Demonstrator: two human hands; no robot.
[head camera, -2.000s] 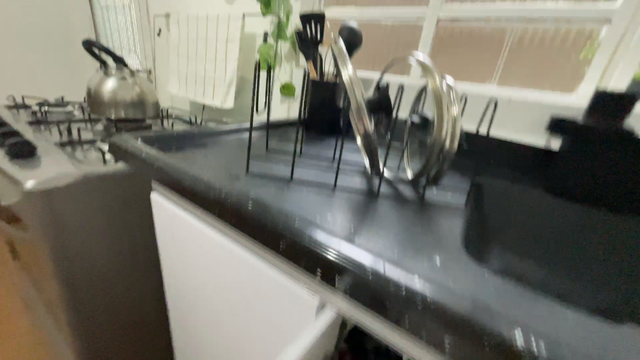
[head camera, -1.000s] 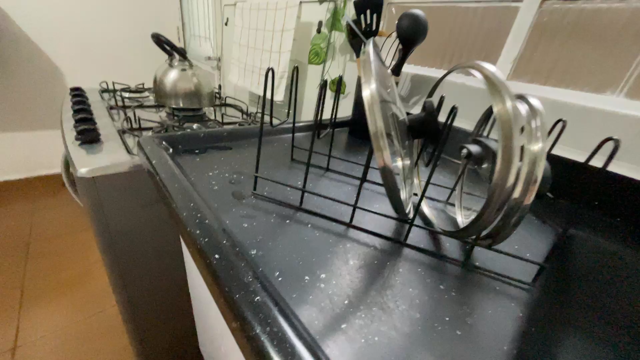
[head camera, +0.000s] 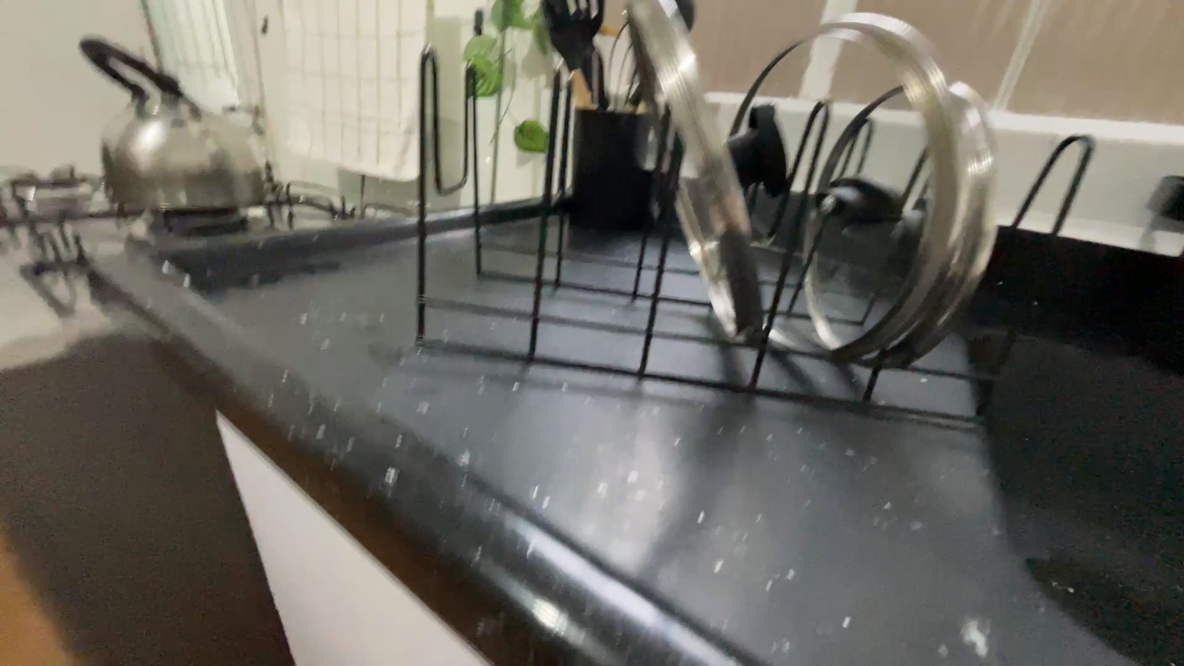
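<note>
Neither my left hand nor my right hand is in view. A black wire dish rack (head camera: 647, 372) stands on the dark speckled countertop (head camera: 592, 462). Several metal-rimmed glass pot lids with black knobs stand on edge in its right half; one lid (head camera: 698, 166) leans at the middle, and others (head camera: 962, 222) overlap farther right. Behind the rack is a black utensil holder (head camera: 606, 171) with a black slotted utensil (head camera: 573, 32) and other tools in it. The picture is blurred by motion.
At the far left a steel kettle (head camera: 180, 157) sits on the gas stove (head camera: 55, 222). A white cloth (head camera: 356, 83) hangs behind the counter, beside a green-leaved plant (head camera: 530, 136). The counter's raised front edge (head camera: 546, 601) runs above a white cabinet panel (head camera: 324, 555).
The view has shifted strongly between frames. The rack, lids and kettle appear to stay where they were; no hand shows in any frame.
</note>
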